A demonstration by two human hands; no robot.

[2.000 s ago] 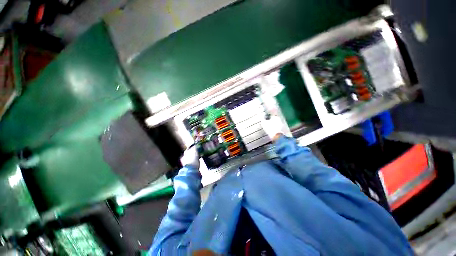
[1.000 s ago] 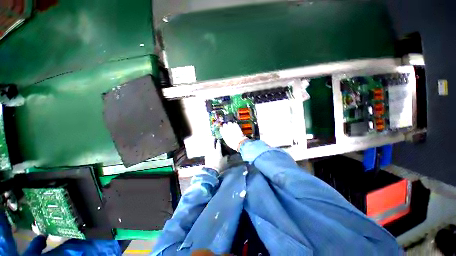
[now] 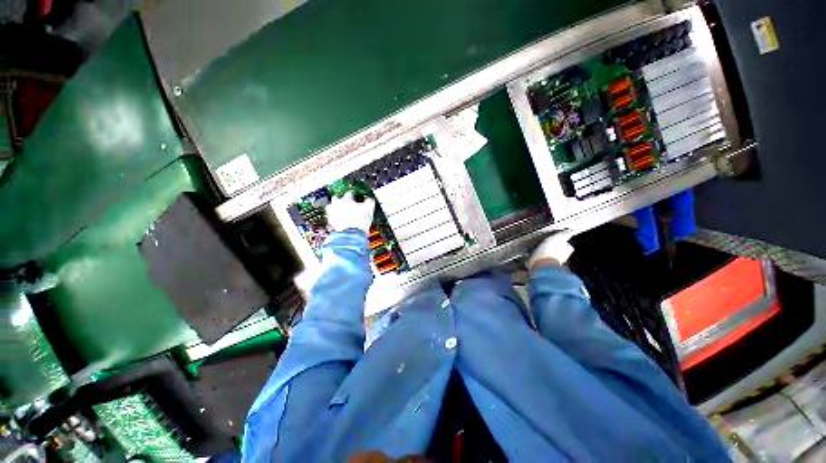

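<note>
A populated green circuit board lies in a pale frame between the conveyor rails. It has a ribbed white-silver block, orange coils and a row of black round tops. My left hand, in a white glove, is over the board's green part, by the upper coils. Its fingertips are beside a small dark part; whether it grips it I cannot tell. My right hand, also gloved, is at the front rail, right of this board. Its fingers are partly hidden.
A second framed board lies further right, beside a dark grey cabinet. Crumpled white material is between the frames. Blue clamps and a red-orange panel are below the rail. A dark mat lies left on the green bench.
My right hand has moved off the board to the front rail on the right. My left hand has moved from the board's near edge up onto the board. The view has tilted.
</note>
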